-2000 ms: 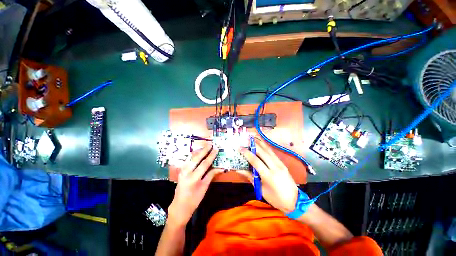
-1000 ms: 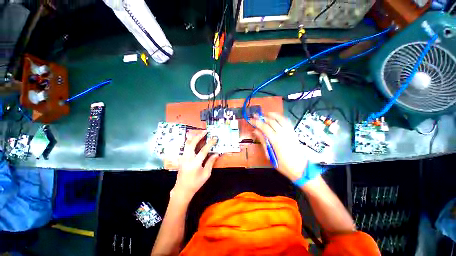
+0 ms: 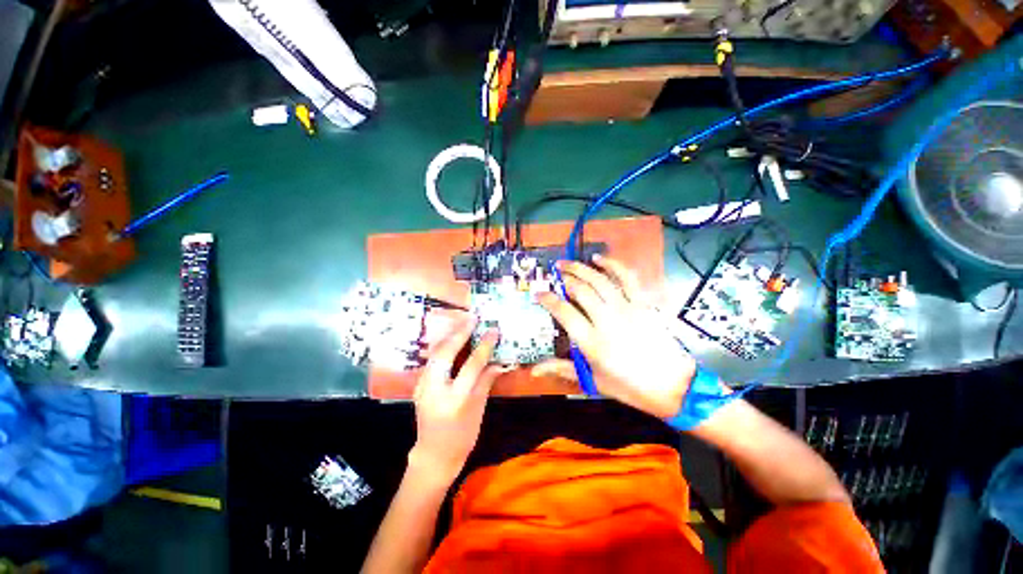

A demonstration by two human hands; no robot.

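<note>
A green circuit board (image 3: 514,323) lies on the orange-brown mat (image 3: 421,252), against the dark connector bar (image 3: 462,264). My left hand (image 3: 452,387) holds the board's lower left edge with its fingertips. My right hand (image 3: 623,342) is at the board's right side, with a slim blue pen (image 3: 581,368) held under the palm. Its fingers are at the upper right corner, where the thick blue cable (image 3: 574,238) comes down; the cable's end is hidden by the hand. Thin black leads run to the board and bar. A second board (image 3: 384,325) lies on the mat's left part.
A remote control (image 3: 194,301) and an orange-brown box (image 3: 70,207) are at left. Two boards (image 3: 743,305) (image 3: 875,320) and a teal fan (image 3: 987,191) are at right. A tape ring (image 3: 463,183) and AV plugs (image 3: 499,86) are behind the mat. Black racks (image 3: 858,448) are below the bench edge.
My right hand has moved from the board's lower right to its upper right. The blue cable's end, earlier lying right of the mat, is now at my right fingers. My left hand stays at the board.
</note>
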